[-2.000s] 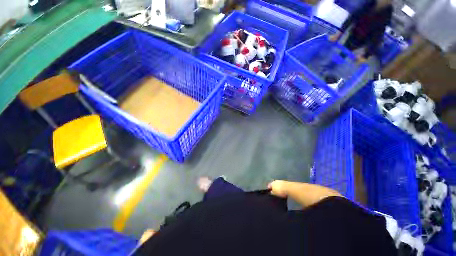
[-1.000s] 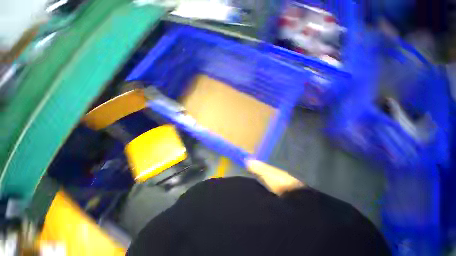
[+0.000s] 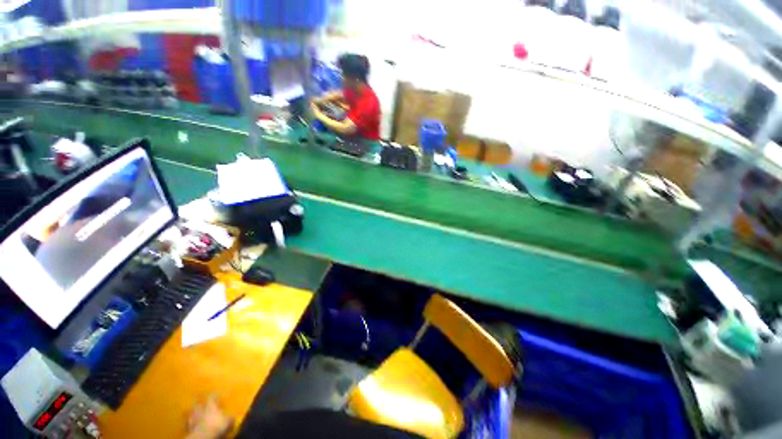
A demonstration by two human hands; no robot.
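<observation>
My left hand is low in the picture on the yellow worktable, small and blurred; its finger state is unclear. My right hand is not in view. A black keyboard lies on the table. A white paper with a dark blue pen lies beside it. A computer monitor stands behind, its picture blurred. A small blue parts tray is between monitor and keyboard. A grey box with red digits stands at the lower left.
A yellow chair stands right of the table. A blue crate lies beyond it. A green bench crosses the view. A person in red sits behind it. An orange tray and a black mouse are at the table's back.
The view has swung left and up, from the floor crates to the worktable and monitor. The crates of camera units have left view. My left hand now shows at the table.
</observation>
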